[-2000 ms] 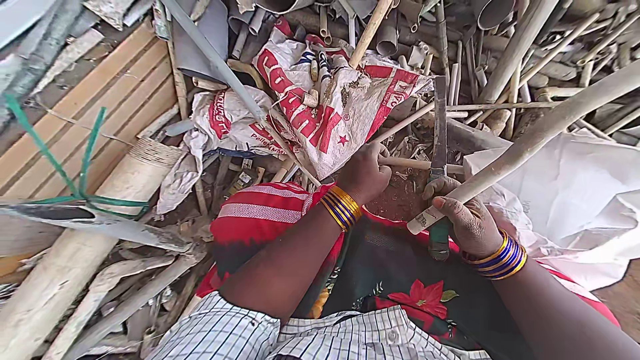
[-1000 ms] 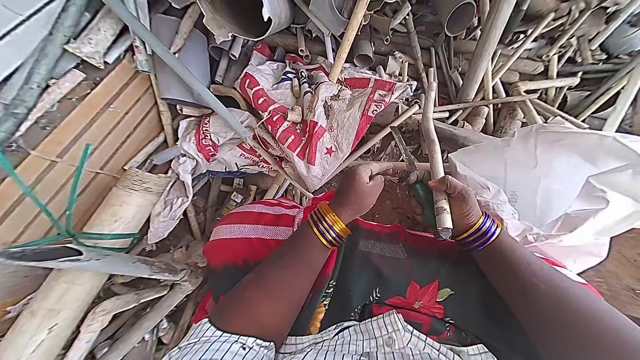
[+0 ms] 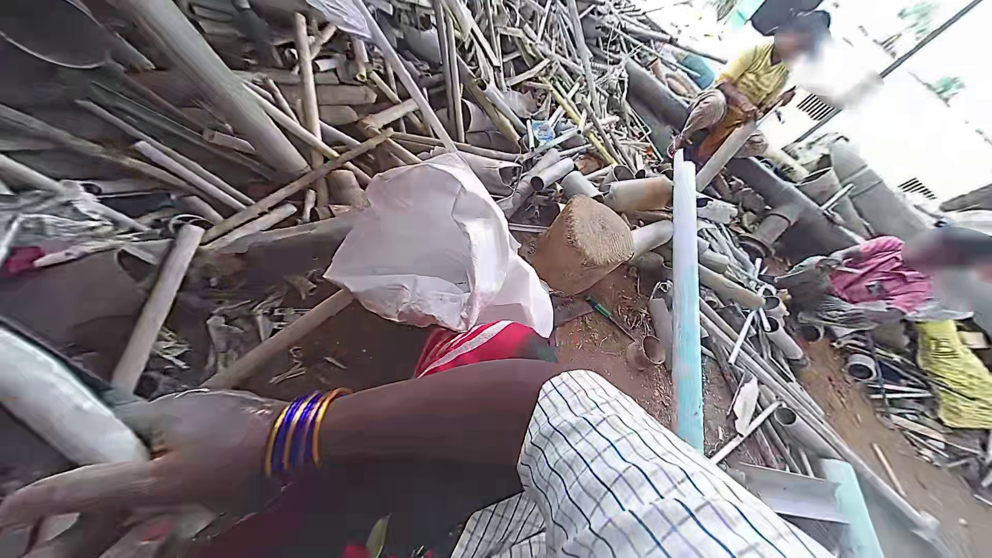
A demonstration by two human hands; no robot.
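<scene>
My right hand [image 3: 178, 457], with blue and gold bangles, reaches across the lower left. Its fingers lie at a thick pale pipe [image 3: 62, 395], beside a long dark edge. Blur and the frame's edge hide whether they grip anything. My left hand is out of view. Past my forearm, a crumpled white plastic sack [image 3: 426, 248] lies against the red cloth [image 3: 488, 345] over my lap. Right of the sack sits a round, worn wooden block [image 3: 585, 244]. On the soil below the block lies a slim green-handled tool [image 3: 608, 314].
Heaped pipe offcuts [image 3: 480, 101] fill the back. A long white-and-turquoise pipe [image 3: 686, 310] slants past my right side. A person in a yellow top [image 3: 752, 85] sits on the heap at upper right. Another, blurred person is at the right edge, near pink cloth [image 3: 883, 271].
The view has swung strongly to the right. My left hand, the short piece it held and the red-and-white printed sack have left the frame. The wooden block and other people have come into view.
</scene>
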